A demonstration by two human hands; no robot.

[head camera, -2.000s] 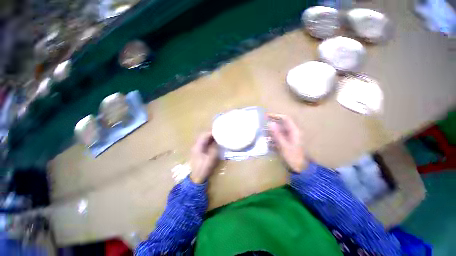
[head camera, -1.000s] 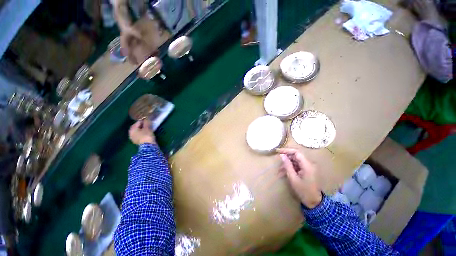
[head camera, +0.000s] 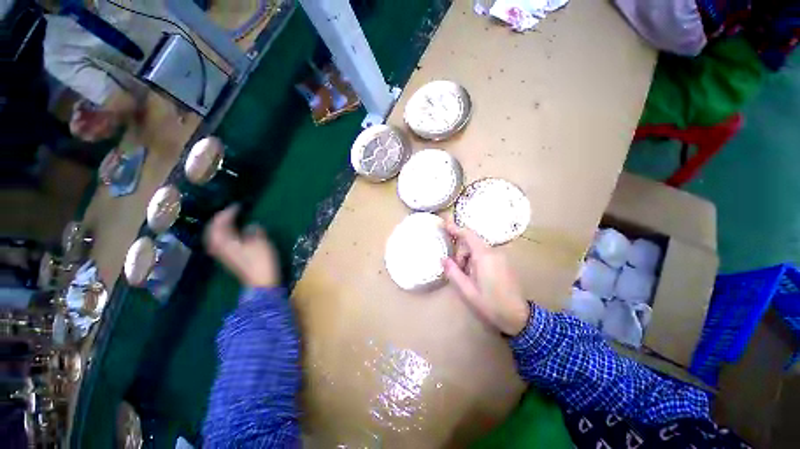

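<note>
Several stacks of round metal discs stand on the tan board; the nearest stack [head camera: 414,253] glares white on top. My right hand [head camera: 485,279] is at its right edge, with thumb and fingers closed on the rim of the top disc; whether that disc is lifted cannot be told. My left hand [head camera: 244,249] is blurred, empty, with fingers apart, over the green belt. A pale fixture block [head camera: 168,267] with a round disc [head camera: 140,261] lies on the belt to its left. A flat plate with a perforated rim [head camera: 493,211] lies beside the stacks.
Tiny shiny bits [head camera: 402,386] lie on the board [head camera: 342,320]. A metal post [head camera: 351,61] rises behind the stacks. At right are a carton [head camera: 689,289] of white wrapped parts, a blue crate [head camera: 746,307] and a red stool [head camera: 702,149]. Other people sit at upper right and upper left.
My left hand has let go of the disc and fixture on the belt and opened. My right thumb and fingers have closed on the near stack's edge. The view has shifted to the right.
</note>
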